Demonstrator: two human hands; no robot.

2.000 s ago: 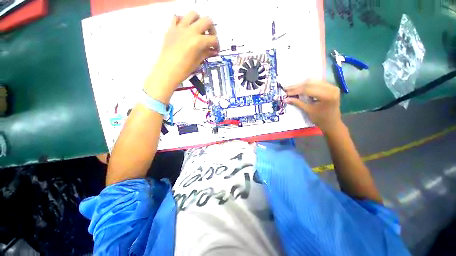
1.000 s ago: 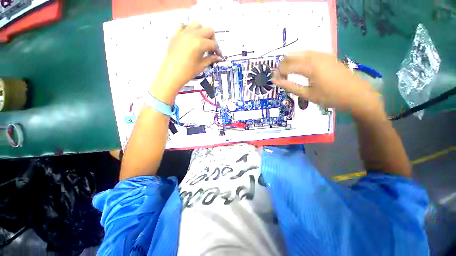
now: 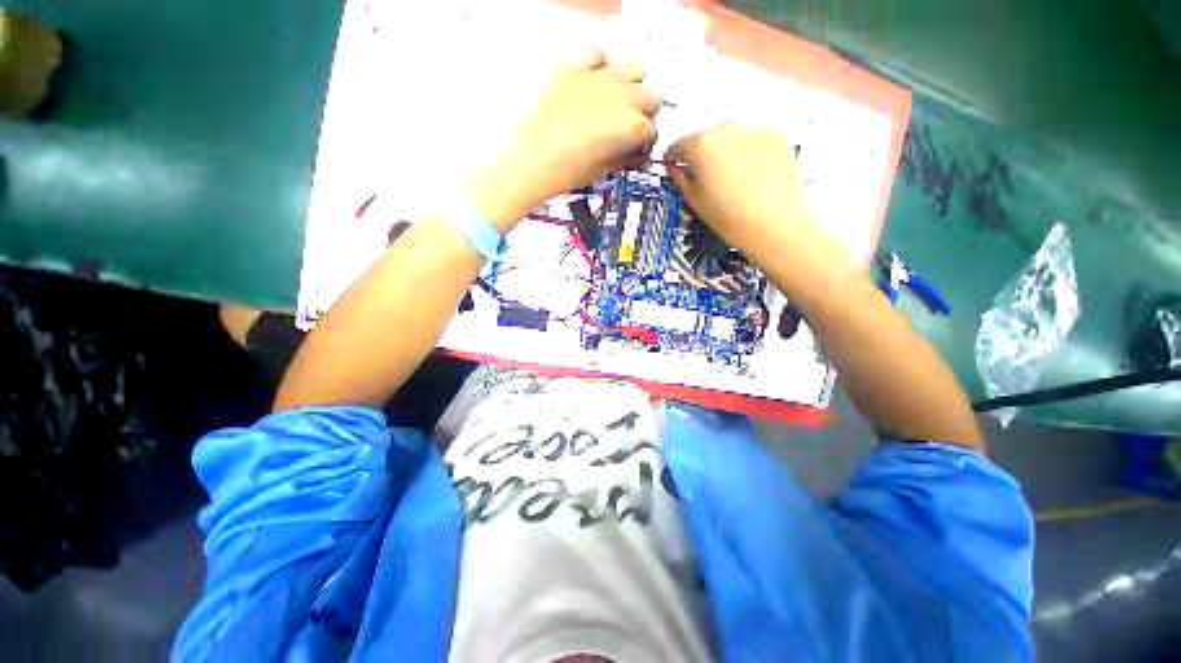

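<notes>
The white panel (image 3: 389, 143) lies tilted on a red-orange pad (image 3: 874, 97) in front of me. The blue motherboard (image 3: 648, 288) is fixed on it, with long parallel memory slots (image 3: 644, 223) and a yellow label. My left hand (image 3: 583, 127) and my right hand (image 3: 741, 188) meet at the board's far edge, fingertips pinched close together. What they pinch is too small to tell. My right hand and forearm partly cover the black fan. Thin red and black wires (image 3: 570, 237) run left of the board.
Blue-handled side cutters (image 3: 922, 288) lie on the green bench (image 3: 168, 194), right of the panel. Beyond them are a crumpled clear bag (image 3: 1030, 317) and a black strap-like strip (image 3: 1081, 389). Thin dark strips (image 3: 956, 175) lie at the upper right. A tan roll (image 3: 26, 62) is at the upper left.
The panel appears turned clockwise in view. My right hand has moved from the board's right side, over the fan, to its far edge beside my left hand.
</notes>
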